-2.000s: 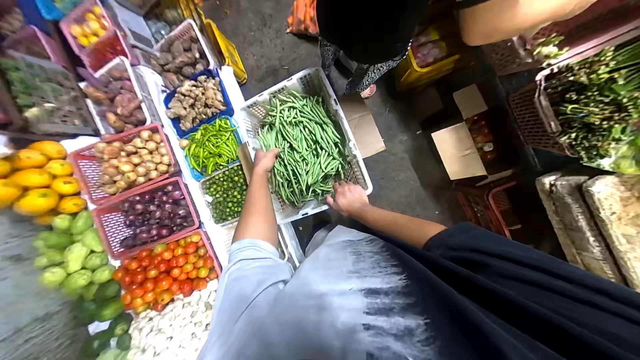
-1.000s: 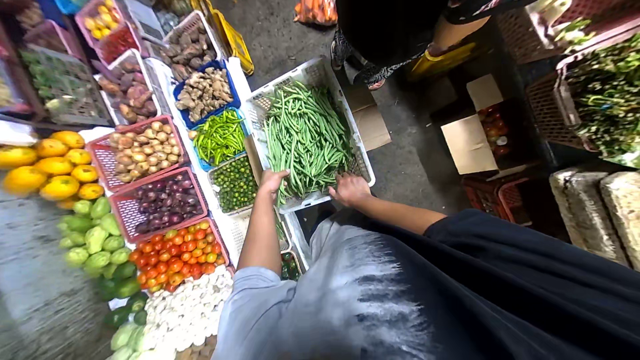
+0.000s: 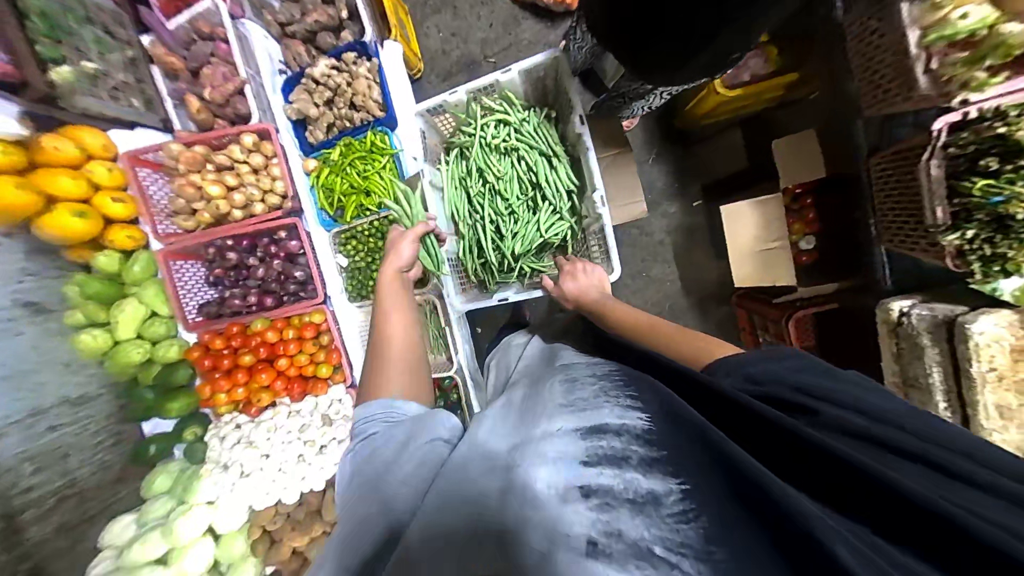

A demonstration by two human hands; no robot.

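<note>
A large white plastic crate (image 3: pixel 604 200) holds a heap of green beans (image 3: pixel 512 188). My left hand (image 3: pixel 412 244) is shut on a bunch of green beans (image 3: pixel 410 210), just left of the crate and over a basket of small green limes (image 3: pixel 362 256). At the crate's near right corner, my right hand (image 3: pixel 578 280) rests on the rim with its fingertips near the beans; whether it grips the rim cannot be told. A blue basket of green chili peppers (image 3: pixel 356 176) lies left of the held bunch.
Left are baskets of ginger (image 3: pixel 336 96), onions (image 3: pixel 228 182), red onions (image 3: pixel 260 272) and tomatoes (image 3: pixel 268 360), with garlic (image 3: pixel 276 448) nearer me. A person in dark clothing (image 3: pixel 664 40) is beyond the crate. Open cardboard (image 3: pixel 756 240) and a leafy-greens crate (image 3: pixel 932 172) are at right.
My left hand has moved left from the crate's near left corner and now holds a bunch of beans. My right hand stays at the near right corner.
</note>
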